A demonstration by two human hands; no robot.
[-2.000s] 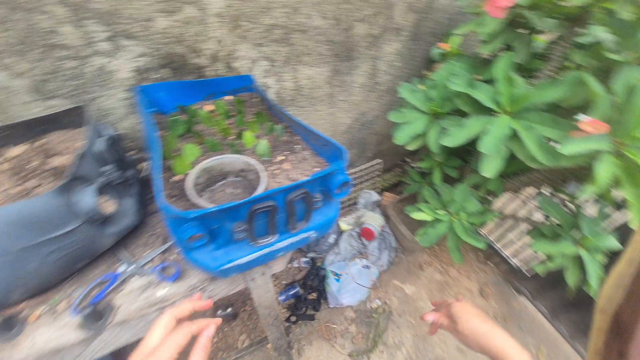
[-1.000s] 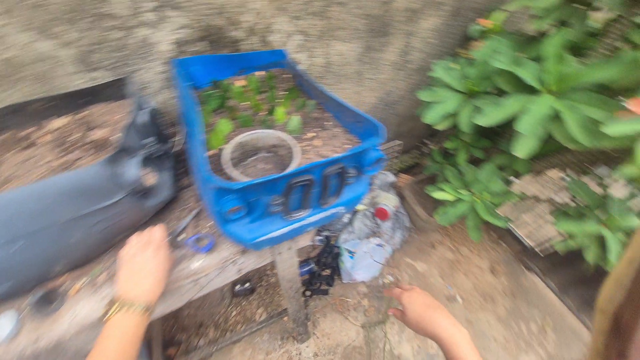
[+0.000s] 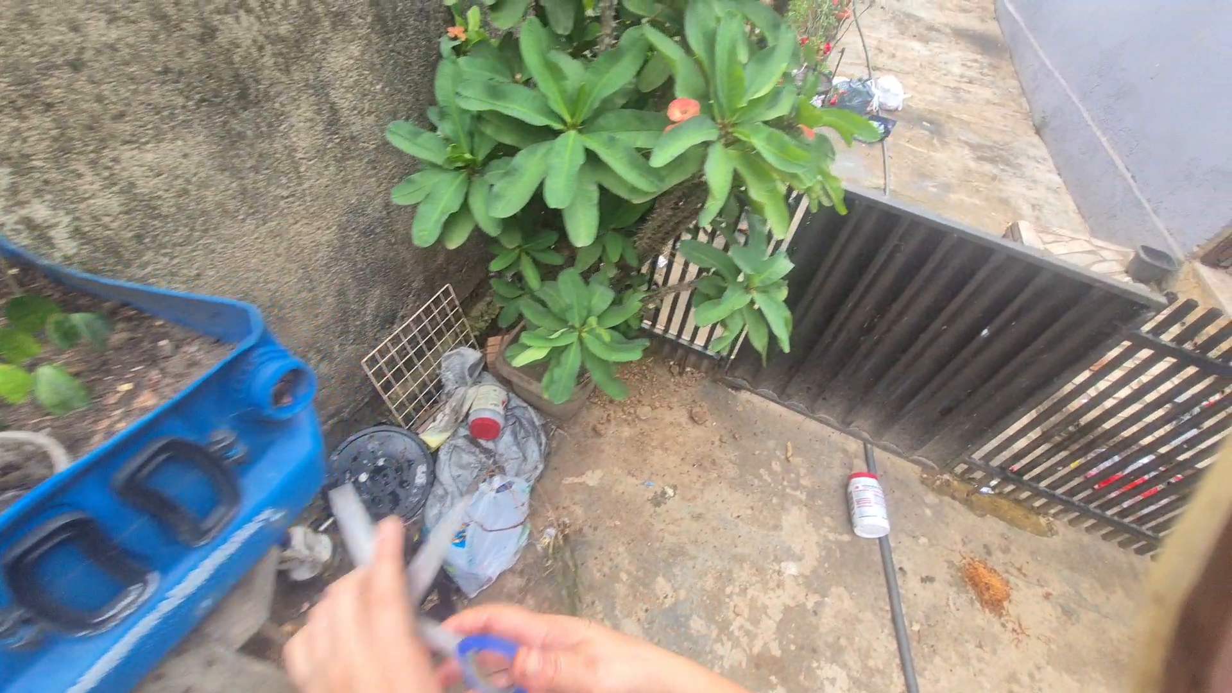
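Low in the head view, a pair of scissors (image 3: 433, 549) with blue handles has its two blades spread apart, blurred by motion. My left hand (image 3: 361, 621) is around the scissors near the base of the blades. My right hand (image 3: 577, 650) holds a blue handle loop, close beside the left. The left hand covers part of the scissors. To the left stands a blue plastic planter (image 3: 279, 452) with soil and small green plants, and two dark handles on its side. Behind the blades, on the ground, lie plastic bags (image 3: 496, 529) and a black round plastic lid or base (image 3: 382, 472).
A large leafy potted plant (image 3: 568, 144) with orange flowers grows against the rough wall (image 3: 212, 144). A wire grid (image 3: 421, 356) leans near it. On the concrete floor lie a white bottle with a red cap (image 3: 868, 505) and a thin pipe (image 3: 895, 606). A dark metal gate (image 3: 924, 327) stands at right.
The scissors, lying left of the planter's front two seconds ago, are now in my hands. My hands have come together. The view has swung to the right.
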